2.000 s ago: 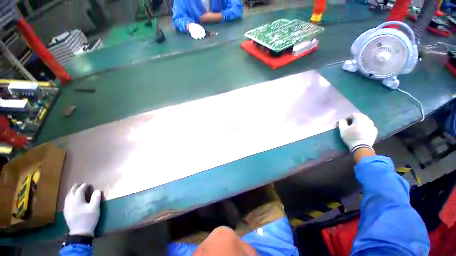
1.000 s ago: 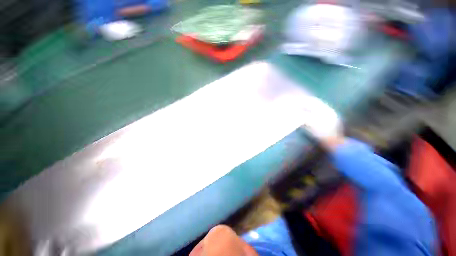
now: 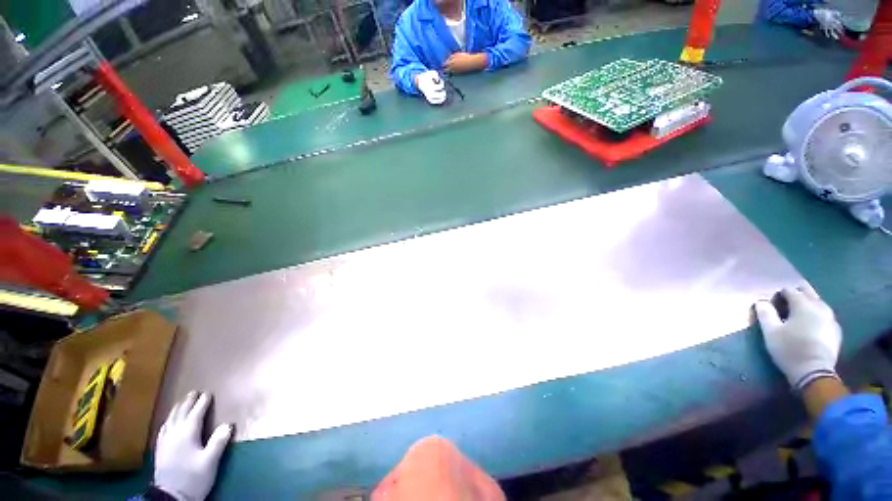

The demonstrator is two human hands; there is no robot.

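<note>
A long shiny metal sheet [image 3: 469, 313] lies flat on the green bench [image 3: 548, 416] and reflects white glare. My left hand [image 3: 192, 445], in a white glove, rests at the sheet's near left corner with thumb and fingers apart. My right hand [image 3: 800, 335], in a white glove, rests at the sheet's near right corner, its fingers curled towards the edge. Whether the right fingers grip the sheet cannot be told.
An open cardboard box [image 3: 147, 391] with yellow-black items stands at left. A power module [image 3: 117, 230] lies behind it. A green circuit board [image 3: 626, 93] sits on a red base [image 3: 611, 149]. A fan [image 3: 846, 147] stands at right. A person [image 3: 460, 39] sits opposite.
Against two seconds ago, the camera view has shifted, so the bench things show further right. Both hands are still at the sheet's near corners. The frame in between is blurred.
</note>
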